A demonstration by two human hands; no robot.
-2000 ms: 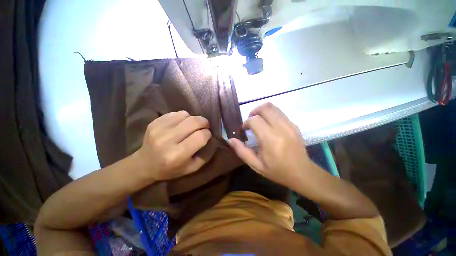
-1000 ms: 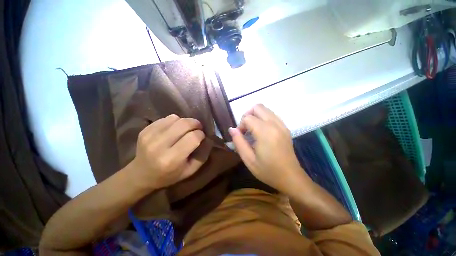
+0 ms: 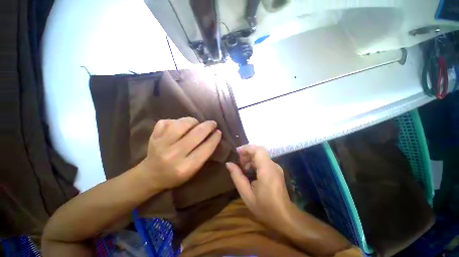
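A brown garment panel (image 3: 116,110) lies on the white table, its upper right part under the lit needle area of the sewing machine (image 3: 214,60). A narrow brown strip (image 3: 231,113) runs from the needle toward me along the panel's right side. My left hand (image 3: 183,148) rests on the panel with bent fingers, gripping a fold of it. My right hand (image 3: 256,175) is at the strip's lower end, thumb and fingertips at the cloth edge; whether they pinch it is hard to tell. Glare hides the presser foot.
More brown cloth (image 3: 30,125) hangs at the left. Red-handled snips (image 3: 441,78) lie at the table's right end. A green basket (image 3: 420,150) with brown pieces stands below right. A blue basket (image 3: 151,236) with mixed scraps is below left. The table's front edge (image 3: 342,131) curves across the right.
My right hand has moved down along the strip toward me. The gap between strip and panel has closed. My left hand stays on the panel. The whole view has shifted slightly.
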